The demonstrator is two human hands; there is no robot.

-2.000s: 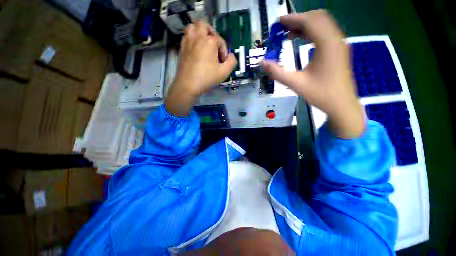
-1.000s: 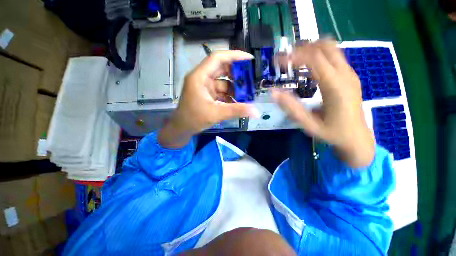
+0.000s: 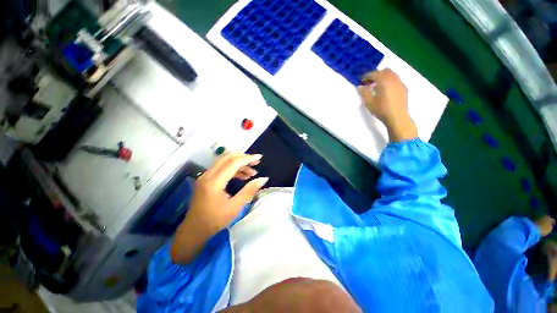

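Dark blue housings stand in two tight blocks, a larger one (image 3: 275, 30) and a smaller one (image 3: 347, 50), on the white tray (image 3: 317, 92). My right hand (image 3: 385, 98) is at the near corner of the smaller block, fingertips drawn together on the end housings; whether it grips one is hidden. My left hand (image 3: 223, 189) is in front of the machine's front panel, fingers apart and empty. A blue housing (image 3: 77, 56) sits in the fixture at the machine's upper left.
The white machine top (image 3: 128, 116) holds a dark tool with a red end (image 3: 124, 153). The front panel has a red button (image 3: 247, 124) and a dark green button (image 3: 220, 149). Spaced housings (image 3: 474, 117) lie on the green conveyor. Another person's blue sleeve (image 3: 507, 257) is at lower right.
The view has turned toward the tray. My right hand has moved from the fixture to the tray's smaller block. My left hand no longer holds the housing it had and is lower.
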